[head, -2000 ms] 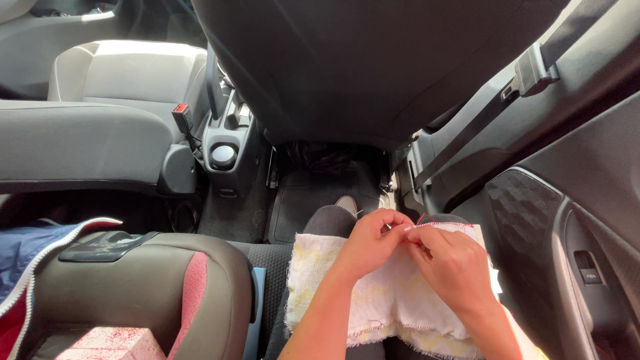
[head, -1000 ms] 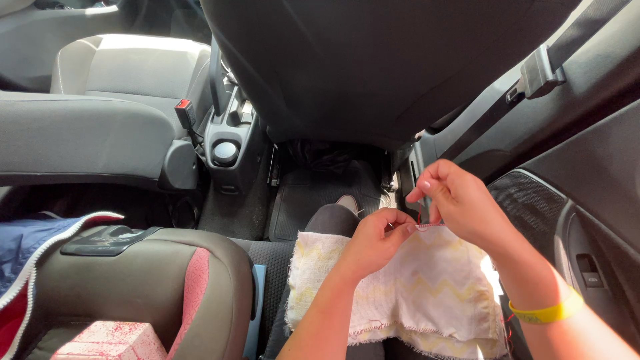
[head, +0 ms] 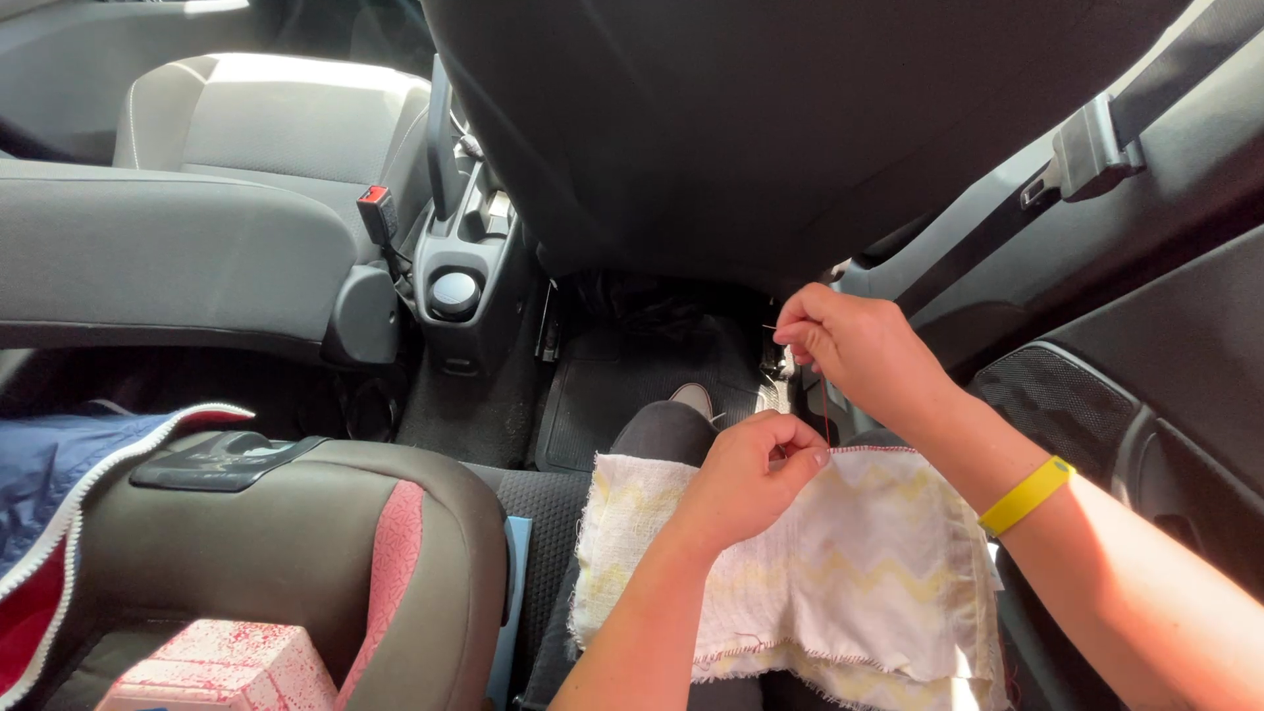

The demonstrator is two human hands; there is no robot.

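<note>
A white cloth with pale yellow zigzags (head: pixel 869 553) lies over my lap, its edges frayed, with red stitching along the top edge. My left hand (head: pixel 755 474) pinches that top edge between thumb and fingertips. Above and to the right, my right hand (head: pixel 839 341) is raised, holding a thin sewing needle (head: pixel 769 327) whose end sticks out to the left of the fingers. A taut red thread (head: pixel 826 405) runs from my right hand down to the cloth beside my left fingertips. A yellow wristband (head: pixel 1027 496) circles my right wrist.
A dark front seat back (head: pixel 770 128) stands ahead. To the left are a child car seat (head: pixel 286 533) with a red-speckled white box (head: pixel 227 667) in it, and a blue jacket (head: pixel 79 464). The door panel (head: pixel 1185 385) and seat belt (head: pixel 973 247) are at the right.
My right hand has moved up and away from the cloth's top edge, where both hands were together two seconds ago. The red thread now stretches between them. My left hand stays at the edge.
</note>
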